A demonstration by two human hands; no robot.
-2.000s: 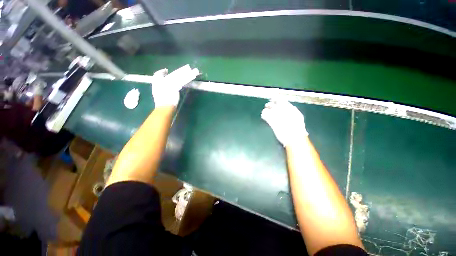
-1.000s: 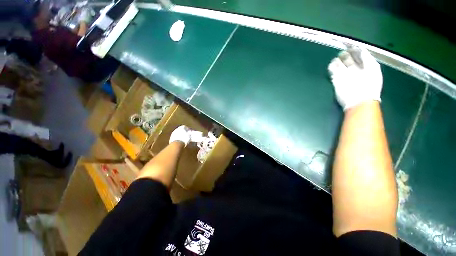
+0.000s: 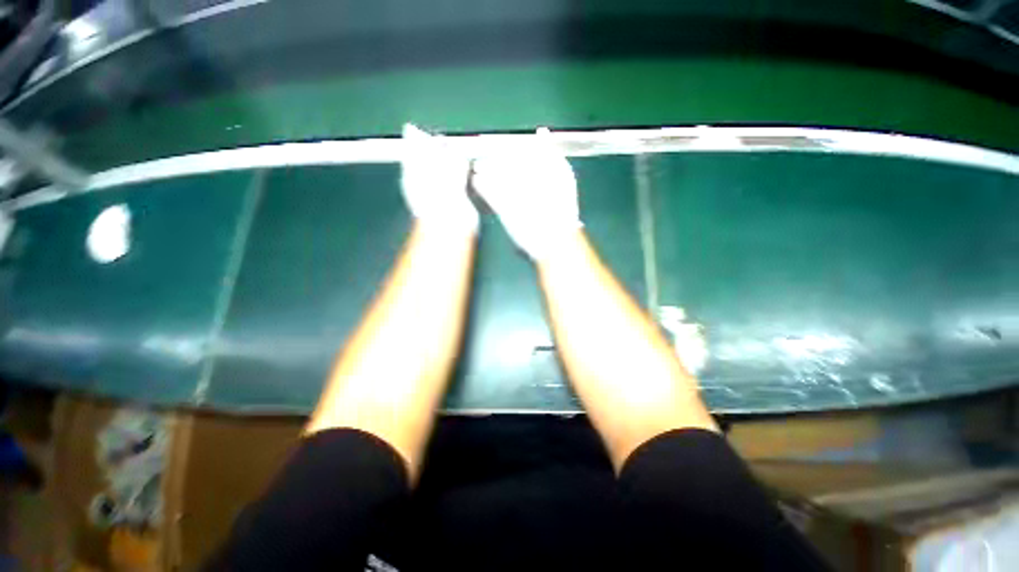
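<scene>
My left hand (image 3: 439, 179) and my right hand (image 3: 527, 188), both in white knit gloves, are close together at the whitish conveyor side rail (image 3: 693, 140), in the middle of the view. The gloves are overexposed and blurred, so finger positions are unclear and I cannot tell whether anything is held between them. A small white oval part (image 3: 108, 234) lies on the dark green workbench top (image 3: 335, 246) at the far left, away from both hands.
The brighter green conveyor belt (image 3: 335, 106) runs beyond the rail. A peeling whitish patch (image 3: 684, 339) is on the bench right of my right forearm. Below the bench, an open carton of loose parts (image 3: 173, 447) is at lower left, and a carton with white contents (image 3: 972, 547) at lower right.
My left hand has come up from the carton below the bench to the rail beside my right hand. The view has turned to face the belt more squarely.
</scene>
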